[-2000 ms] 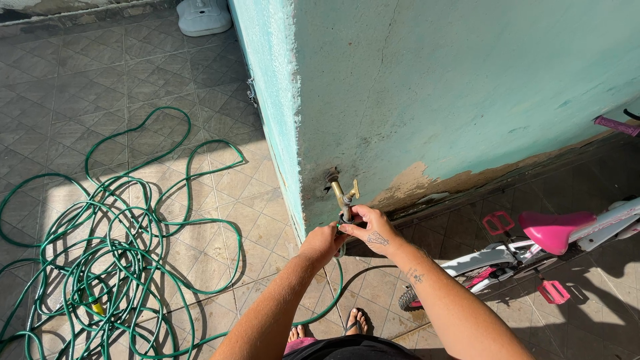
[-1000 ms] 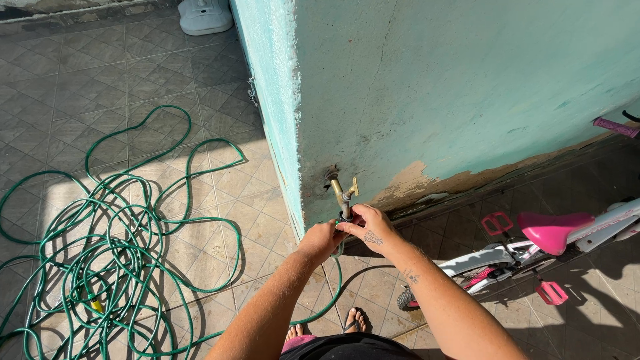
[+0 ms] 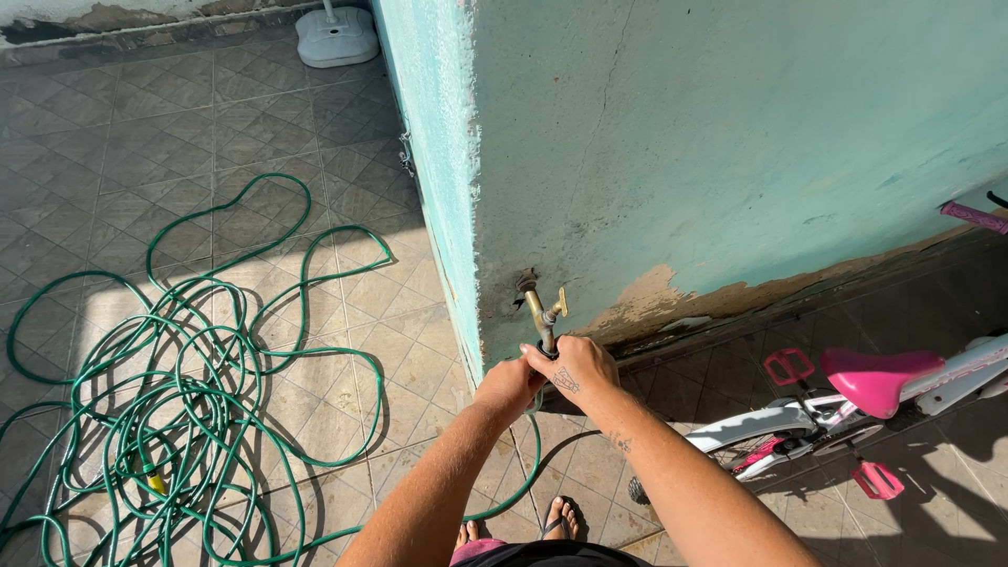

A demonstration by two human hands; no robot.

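A brass garden tap sticks out of the turquoise wall near its corner, with a dark fitting around its spout end. My right hand grips this fitting from the right, the thumb laid across the front. Close against it, my left hand has its fingers curled at the fitting's lower side; what those fingers hold is mostly hidden. Below the hands a green garden hose hangs down and runs left over the floor to a tangled pile, where a yellow hose end piece lies.
To the right, a white bicycle with a pink saddle and pink pedals lies or leans near the wall. A white plastic base with a pole stands at the upper left. The wall's corner rises ahead. My feet in flip-flops are below.
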